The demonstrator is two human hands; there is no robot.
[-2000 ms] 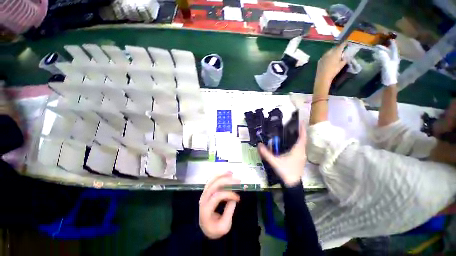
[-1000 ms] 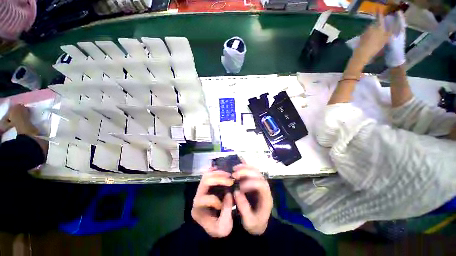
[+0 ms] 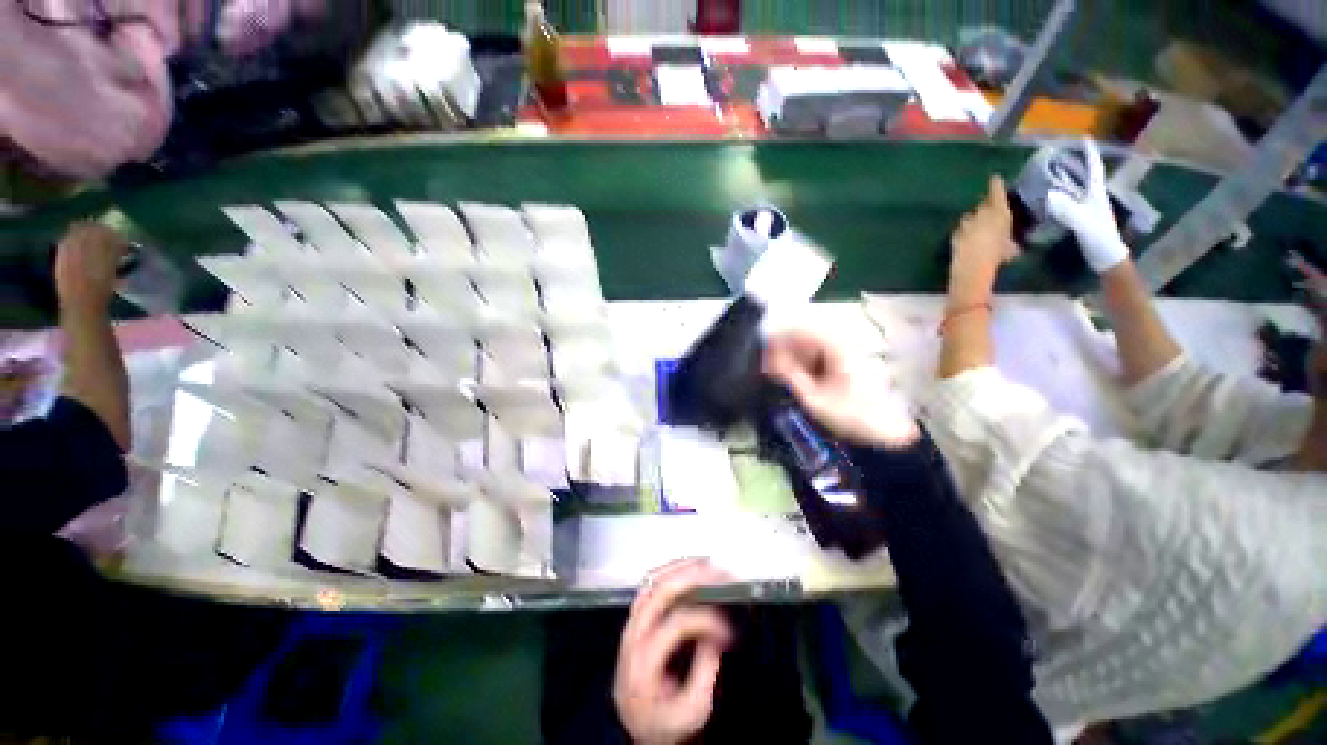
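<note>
My right hand (image 3: 833,386) is above the bench, blurred, and grips a black folding carton (image 3: 716,370) that has a whitish flap at its far end. My left hand (image 3: 675,655) is at the bench's near edge with its fingers curled and apart, empty. A flat black carton blank (image 3: 827,480) lies on the bench, partly hidden under my right forearm. The block of formed open boxes (image 3: 437,393) stands in close rows at the left, with white inner faces and raised lids.
A bagged item (image 3: 755,245) stands on the green belt (image 3: 640,189) beyond the bench. A person in a white knit top (image 3: 1106,510) sits close at the right, hands over the belt. Another person's arm (image 3: 96,349) is at the far left.
One second ago both hands were together at the near edge on a dark box. Now my right hand is forward with the carton, and my left hand is apart and empty.
</note>
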